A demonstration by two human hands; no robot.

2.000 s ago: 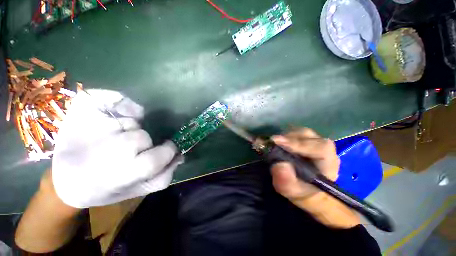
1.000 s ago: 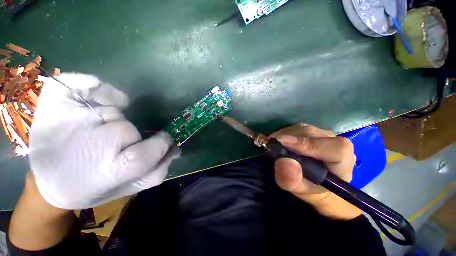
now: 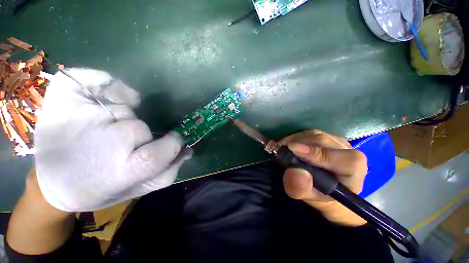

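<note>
My left hand [image 3: 105, 146], in a white knit glove, holds a green circuit board [image 3: 211, 117] by its lower left end, above the bench near its front edge. A thin strand of solder wire [image 3: 92, 96] passes over the glove and into its fingers. My bare right hand [image 3: 321, 172] grips a soldering iron [image 3: 355, 205] by its black handle. The iron's pale tip is at the board's lower right edge, by a small white part; whether it touches is hard to tell. A blue part sits at the board's far end.
Copper strips [image 3: 19, 97] lie in a pile at the left. Another board [image 3: 275, 9] is cut off at the top. A white dish [image 3: 393, 20] with a blue stick [image 3: 419, 42] and a yellowish container [image 3: 437, 46] stand upper right. A blue stool [image 3: 378, 162] and cardboard box [image 3: 429, 138] are below.
The view has shifted, so the dish, container and second board sit higher and farther right. The iron's tip has moved from the board's white end part to its lower edge.
</note>
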